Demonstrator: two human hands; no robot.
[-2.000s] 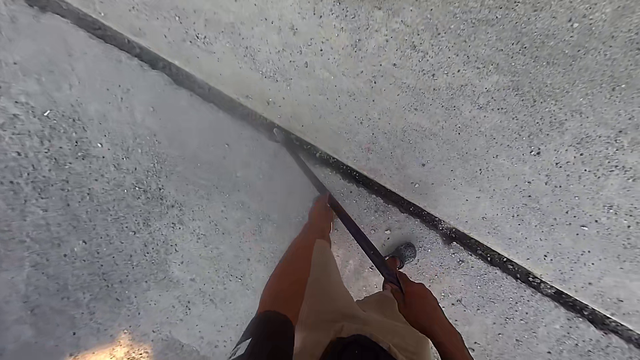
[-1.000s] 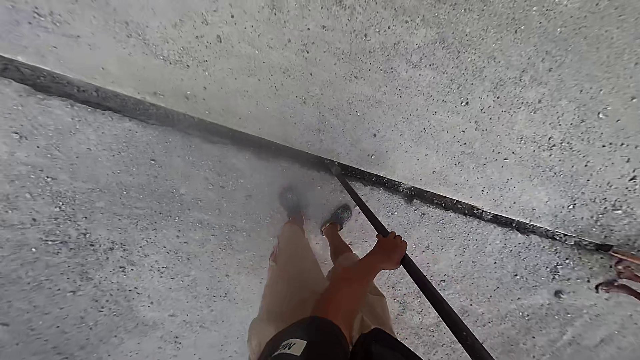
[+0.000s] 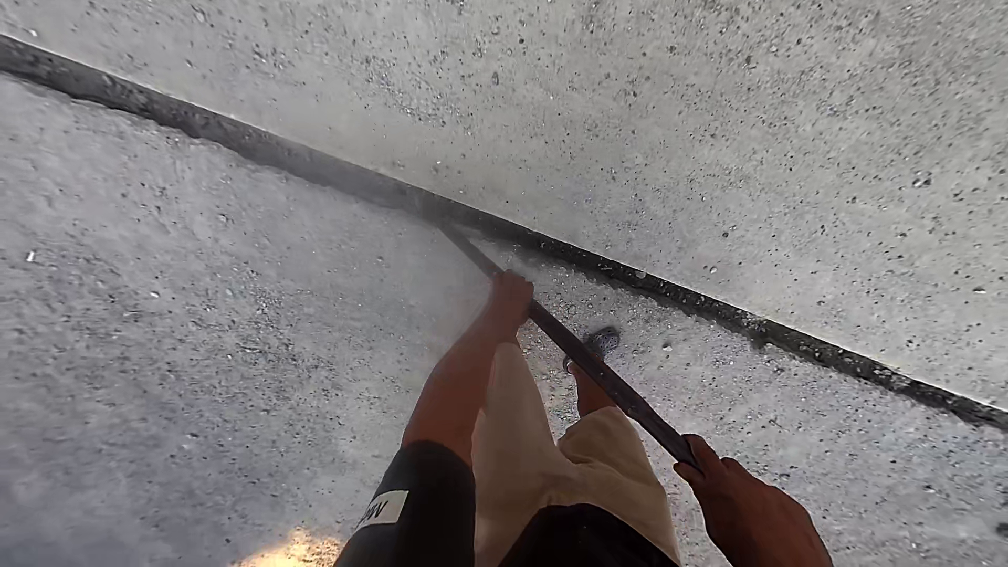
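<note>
A long dark hose or pole (image 3: 583,350) runs slantwise from the lower right up to a dark groove or low edge (image 3: 669,291) in the pale, gritty ground. My left hand (image 3: 512,298) is closed around it partway along, below its far end. Nearer to me, my right hand (image 3: 720,480) grips it at the lower right. The far end meets the dark line and is blurred by dust or mist, so its tip is hidden.
Gritty ground (image 3: 197,331) strewn with small stones lies on both sides of the dark line. One shoe (image 3: 603,340) shows beyond my light shorts (image 3: 512,441), beneath the long tool. A bright patch (image 3: 295,551) lies at the bottom left.
One second ago my right hand was at the far right edge, off the long tool; now it grips its lower part. My left hand still holds the tool.
</note>
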